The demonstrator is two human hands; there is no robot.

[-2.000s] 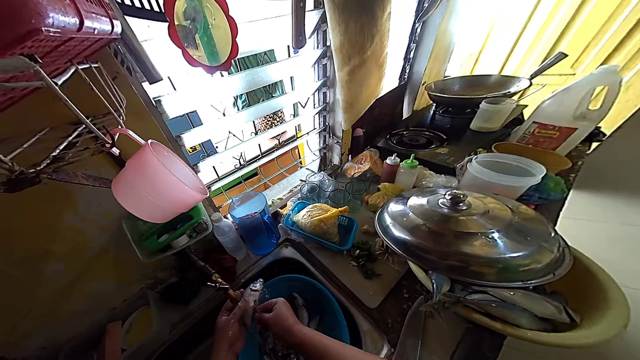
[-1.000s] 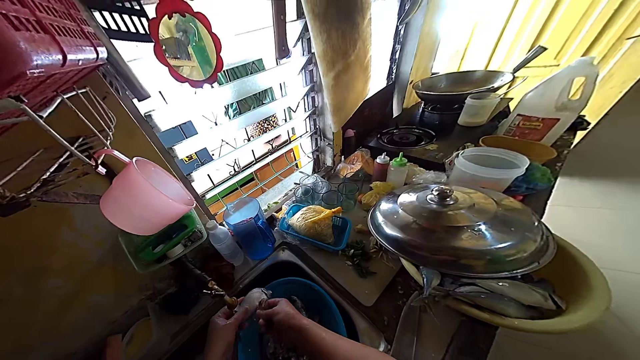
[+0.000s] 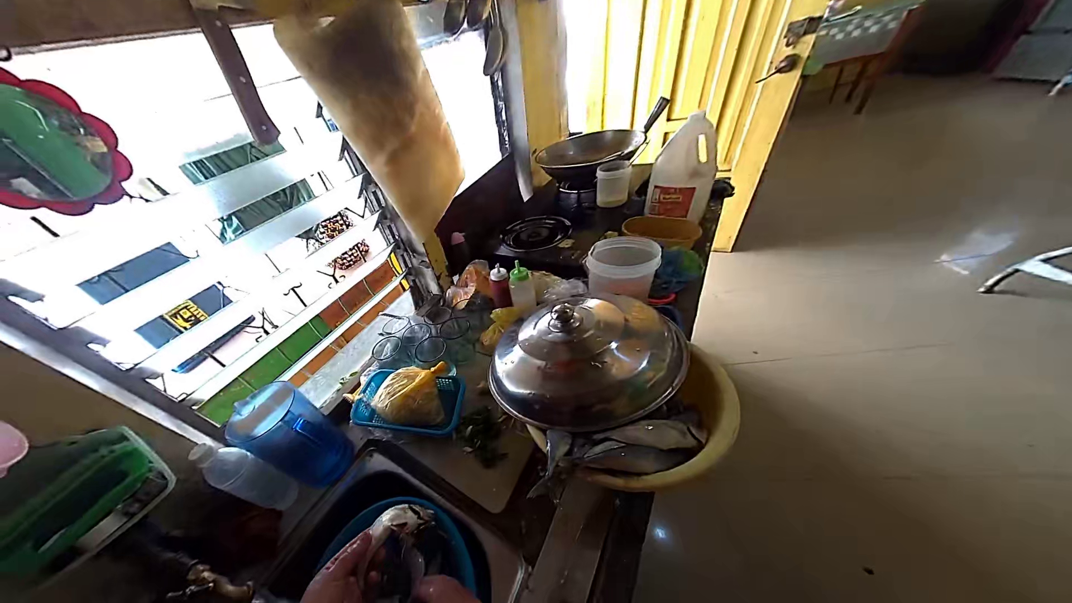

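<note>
Low in the view, my left hand (image 3: 339, 574) grips a silvery fish (image 3: 400, 521) over a blue basin (image 3: 456, 536) set in the metal sink (image 3: 507, 565). Beside it my right hand (image 3: 445, 590) touches the fish's lower part; the bottom edge of the view cuts off much of both hands, and the right fingers' hold is not clear. More fish (image 3: 641, 444) lie in a yellow basin (image 3: 727, 410) to the right, partly beneath a domed metal lid (image 3: 586, 360). A brass-coloured faucet (image 3: 213, 579) is left of my left hand.
Chopped greens (image 3: 481, 435) lie on a cutting board (image 3: 494, 486) behind the sink. A blue basket (image 3: 452, 402) holds a yellow plastic bag (image 3: 410, 395). A blue pitcher (image 3: 293, 435) and a plastic bottle (image 3: 243, 477) stand left. A wok (image 3: 590, 151) sits on the stove farther back.
The view has swung to the right, showing more of the floor and the yellow door. Both hands stay together at the fish over the blue basin.
</note>
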